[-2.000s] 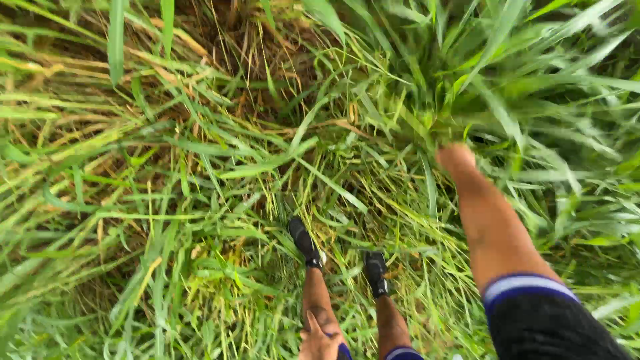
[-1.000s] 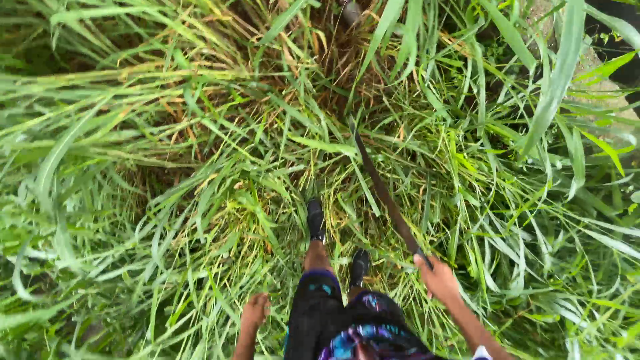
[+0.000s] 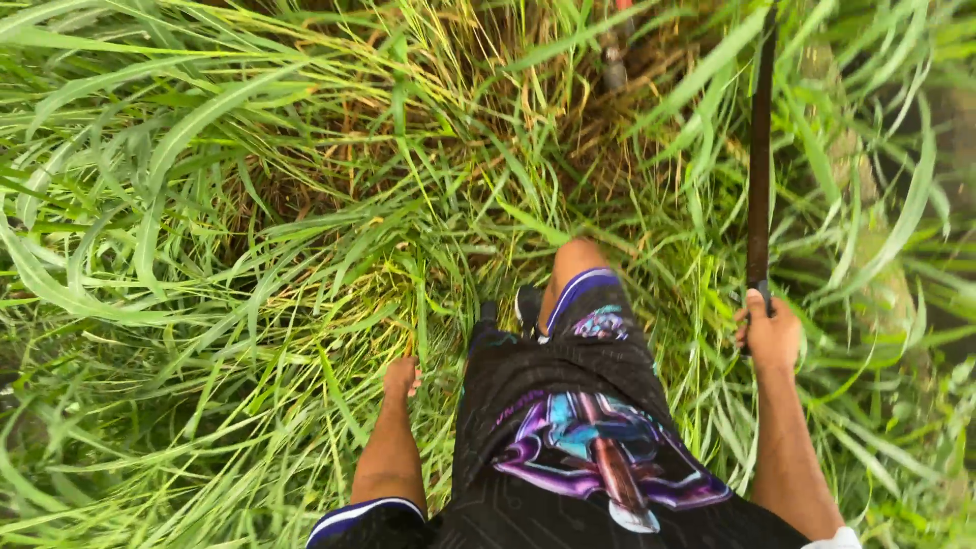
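Note:
My right hand grips the dark handle of a machete, whose long, dark blade points toward the top of the view with its far end at the frame's edge. At the lower left, my left hand is curled beside the tall grass; whether it holds anything cannot be made out. Between the two arms are my black patterned shorts and a dark shoe with a white edge. Green blades stand around both hands, with flattened, yellowish stems near my feet.
A post-like object with a red part stands among dry stems at the top. On the right, a pale strip of ground or concrete edge runs behind the leaves, with a dark area beyond it. Long grass arches in from the left.
The machete has swung from a slant over the grass to nearly straight ahead at the right. One knee has come up in front of me. The view has shifted.

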